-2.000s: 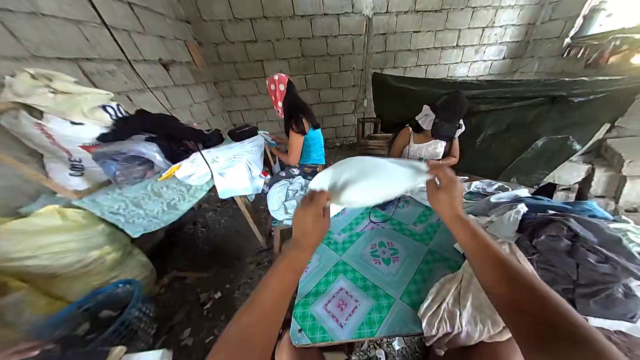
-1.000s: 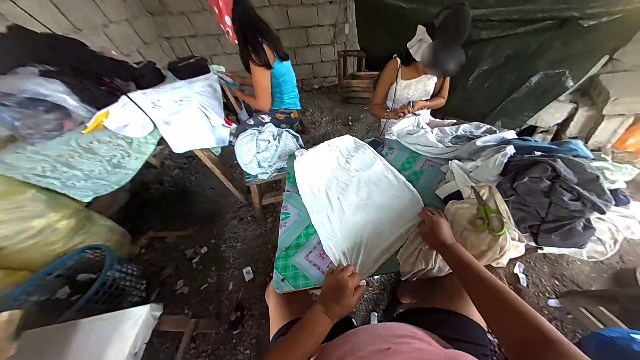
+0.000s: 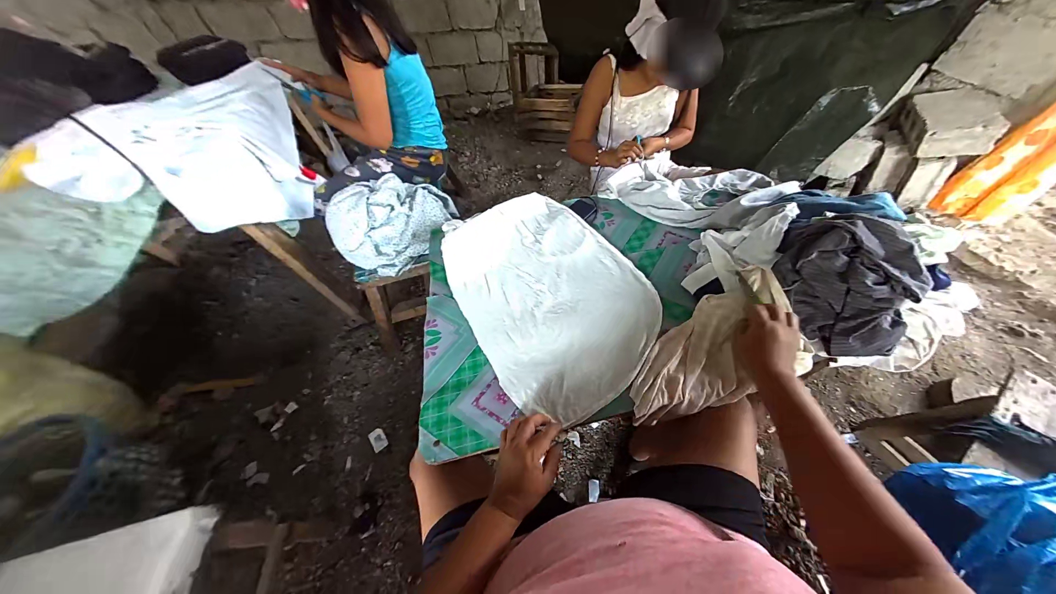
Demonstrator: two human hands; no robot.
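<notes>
A white cloth piece (image 3: 553,305) lies spread over the green patterned table cover (image 3: 462,404). My left hand (image 3: 526,462) is at the cloth's near edge, thumb and fingers pinching it. My right hand (image 3: 767,342) reaches onto the beige cloth (image 3: 693,359) at the table's right, over the scissors (image 3: 749,287), which show only in part; whether the fingers have closed on them cannot be seen.
Dark striped cloth (image 3: 854,280) and other garments are heaped at the right. Two people sit beyond the table, hands at work. A stool (image 3: 388,285) bears a bundled cloth (image 3: 388,223). White cloth (image 3: 239,140) covers the left table. A blue plastic bag (image 3: 982,520) is at lower right.
The white cloth, held up in both hands two seconds ago, now lies flat on the table. My right hand has left its edge and moved right to the scissors on the beige cloth.
</notes>
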